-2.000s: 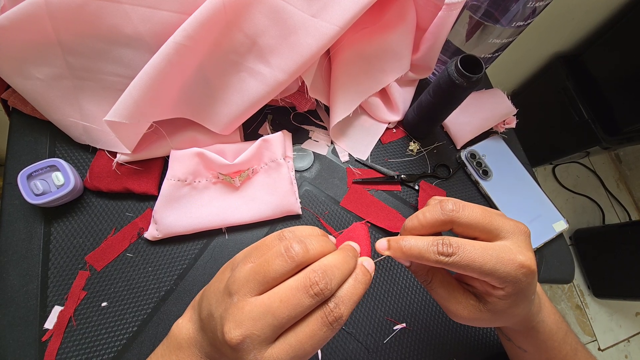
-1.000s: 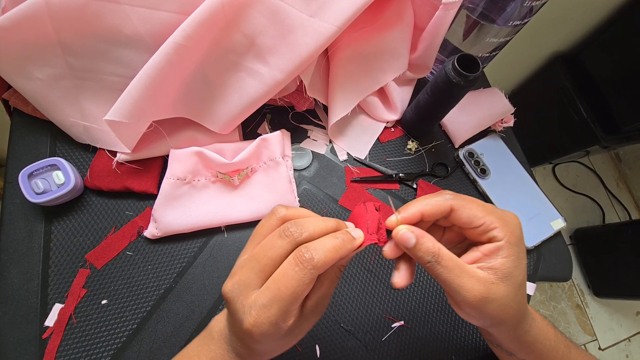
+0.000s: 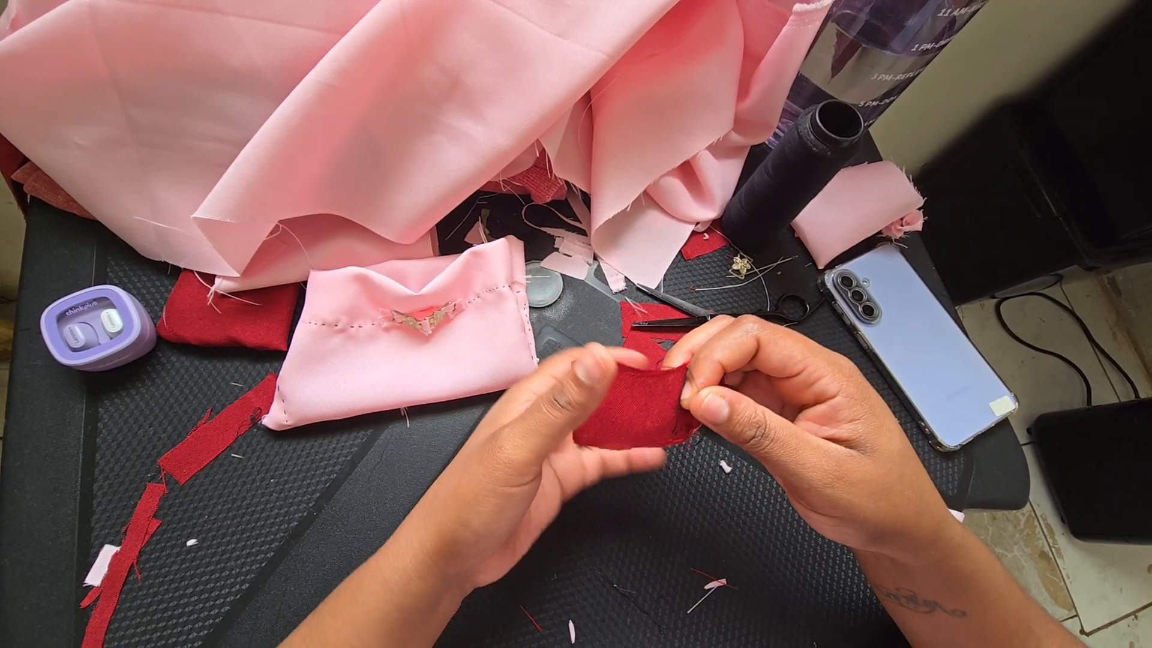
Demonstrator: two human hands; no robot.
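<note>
A small red fabric piece (image 3: 637, 409), with dark stitching near its right edge, is held between both hands. My left hand (image 3: 540, 441) supports its left side, the thumb at the upper edge and a finger below. My right hand (image 3: 774, 418) pinches its right edge between thumb and fingers; whether a needle is there cannot be told. Just behind the hands lie black scissors (image 3: 670, 321) over red fabric scraps (image 3: 643, 337). To the left rests a pink fabric pouch (image 3: 405, 360) with a stitched line and a gold-coloured ornament (image 3: 425, 319).
Large pink cloth (image 3: 378, 117) covers the back. A purple earbud case (image 3: 97, 328) and folded red fabric (image 3: 229, 310) sit left. A black thread cone (image 3: 792, 175), a bottle (image 3: 864, 63), a phone (image 3: 927, 351) and folded pink fabric (image 3: 859, 211) stand or lie right. Red strips (image 3: 216, 432) lie front left.
The red piece, bunched between the fingertips before, is now spread flatter with its face showing. My left hand has turned and opened out around it.
</note>
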